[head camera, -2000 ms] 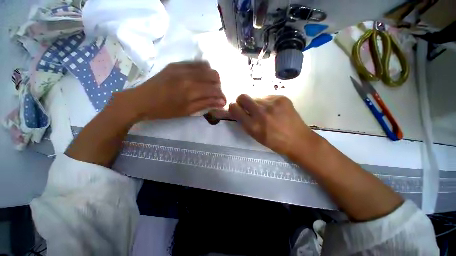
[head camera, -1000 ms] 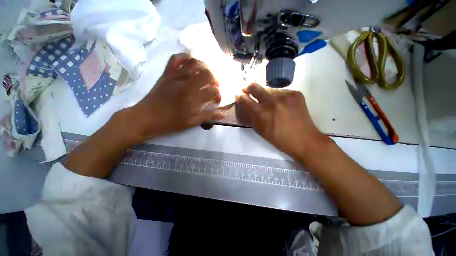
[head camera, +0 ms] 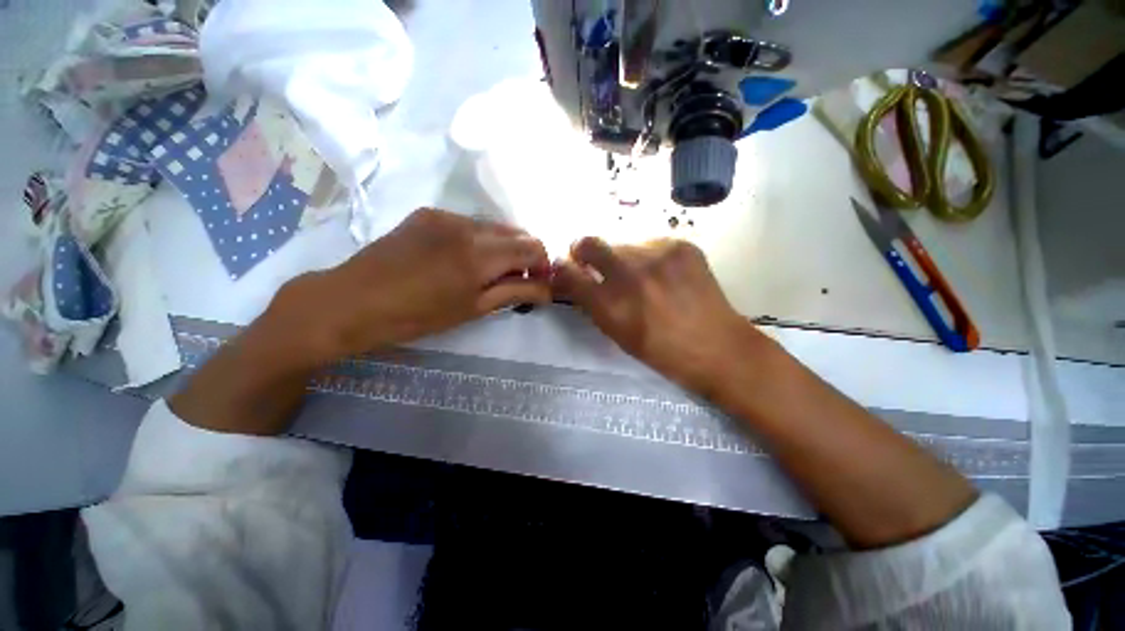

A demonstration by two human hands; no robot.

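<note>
A white fabric piece [head camera: 503, 136], overexposed under the lamp, lies left of the needle area on the machine table. My left hand [head camera: 432, 274] and my right hand [head camera: 660, 296] meet fingertip to fingertip in front of the needle, near the table's front edge. The fingers of both hands are pinched on the white fabric's near edge; the exact hold is lost in glare and behind the fingers. The sewing machine head [head camera: 851, 35] stands above, with its dark grey knob [head camera: 703, 168] right of the needle.
Patchwork-print pieces [head camera: 234, 185] and bunched white cloth [head camera: 309, 62] lie at left. Scissors [head camera: 925, 148] and thread snips [head camera: 915, 274] lie at right. A white strip [head camera: 1046, 370] hangs at far right. A measuring scale [head camera: 531, 404] runs along the front edge.
My left hand has lowered and its fingers have drawn together beside my right fingertips. My right hand has shifted slightly left and down. The whole view has shifted a little.
</note>
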